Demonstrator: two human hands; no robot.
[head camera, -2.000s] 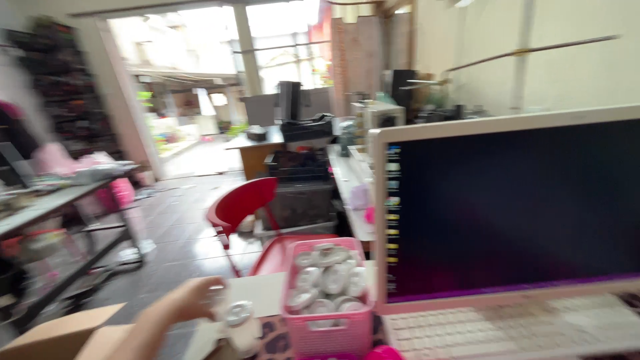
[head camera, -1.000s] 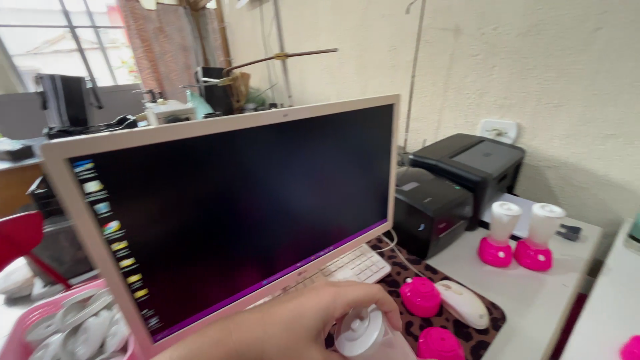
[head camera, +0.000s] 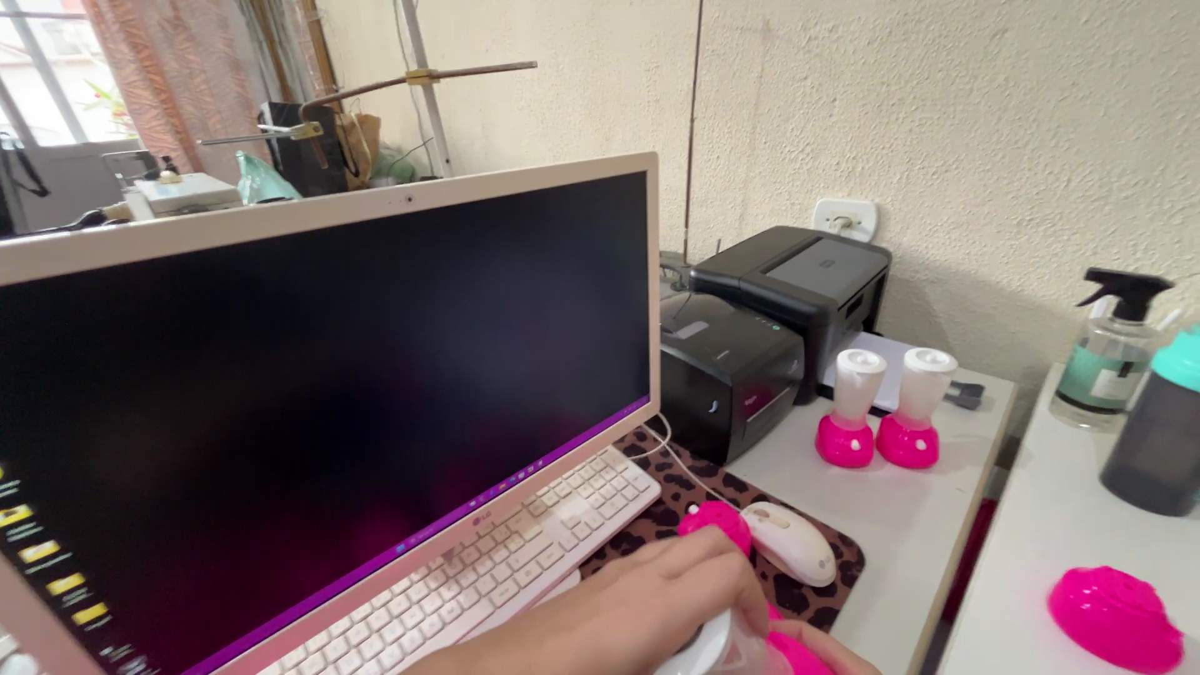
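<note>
At the bottom centre my left hand (head camera: 675, 591) is closed over a small translucent cup with a white lid (head camera: 708, 642). My right hand (head camera: 825, 649), mostly cut off by the lower edge, has its fingers on a pink plastic base (head camera: 795, 652) touching that cup. Just beyond my left hand another pink base (head camera: 717, 525) lies on the leopard-print mat (head camera: 680, 483), beside the white mouse (head camera: 790, 544). Two toy blenders, each a translucent cup with a white lid on a pink base, stand further back: a left one (head camera: 848, 408) and a right one (head camera: 917, 408).
A white-framed monitor (head camera: 375, 375) and a white keyboard (head camera: 525, 544) fill the left. Behind the mat stand a black label printer (head camera: 731, 375) and a black printer (head camera: 797, 281). On the right-hand table are a spray bottle (head camera: 1106, 366), a dark shaker bottle (head camera: 1162, 431) and a pink base (head camera: 1116, 619).
The view has swung right. My left hand, earlier near the pink basket of white parts, has come over the mat with a white-lidded cup. My right hand has come into view at the pink base.
</note>
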